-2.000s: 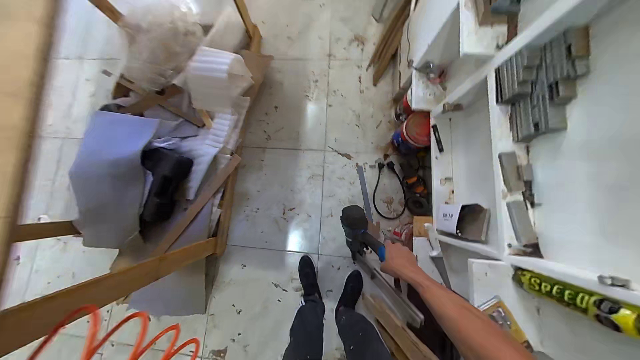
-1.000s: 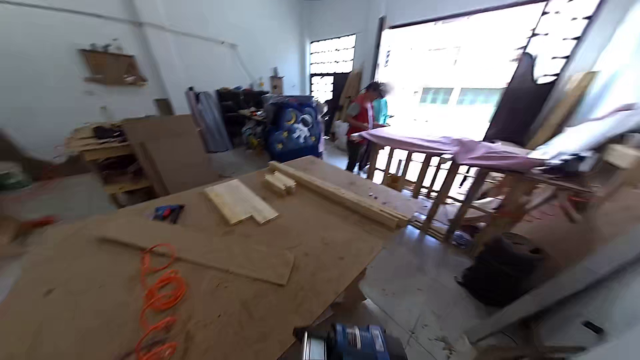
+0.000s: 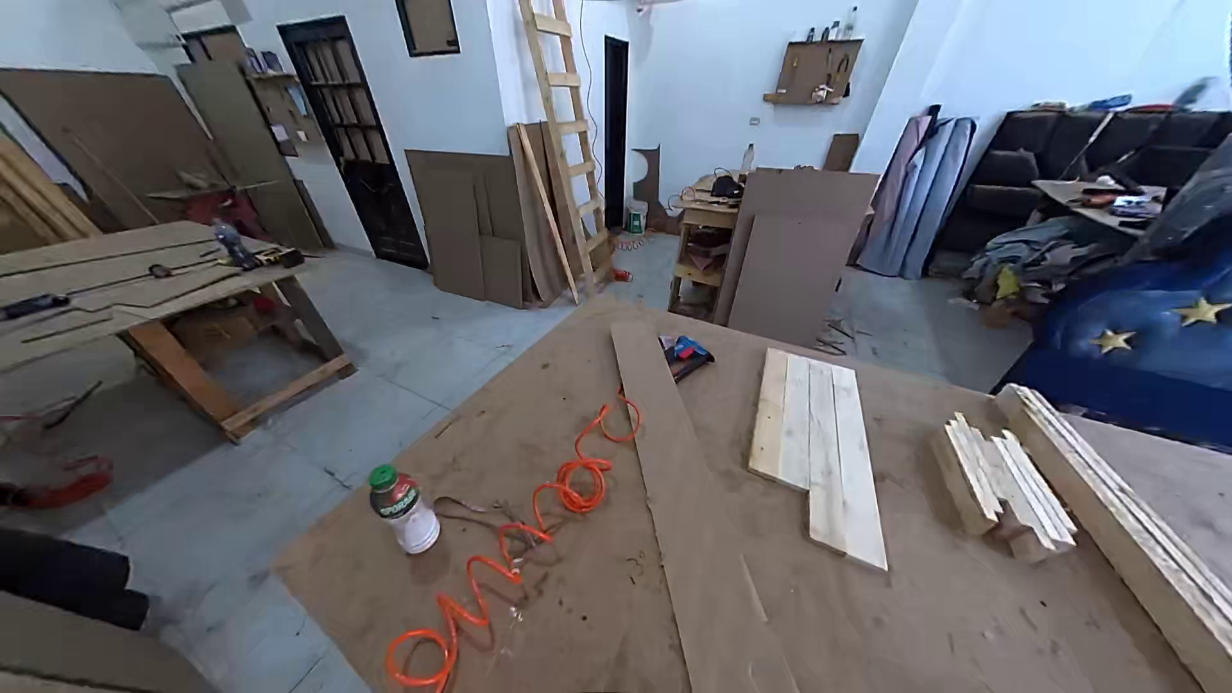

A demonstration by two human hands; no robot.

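Observation:
Neither of my hands shows in the current head view. A large brown board worktable (image 3: 924, 597) fills the lower part. On it lie a long thin board strip (image 3: 674, 481), several pale planks side by side (image 3: 818, 443), a group of short wood pieces (image 3: 1006, 486) and long wood strips (image 3: 1116, 520) at the right. An orange coiled air hose (image 3: 510, 568) crosses the left part. Beside it stands a plastic bottle with a green cap (image 3: 404, 510). A blue and black tool (image 3: 685, 354), perhaps a nail gun, rests by the table's far edge.
A second wooden worktable (image 3: 144, 279) with tools stands at the left. Beyond are a wooden ladder (image 3: 568, 135), leaning brown panels (image 3: 799, 250) and a small workbench (image 3: 707, 207). At the right are dark sofa seats (image 3: 1011, 173) and a blue padded piece with stars (image 3: 1136, 337).
The view has swung up and left from the floor and shelves across the worktable. The right hand, on a dark power tool two seconds ago, is out of view now.

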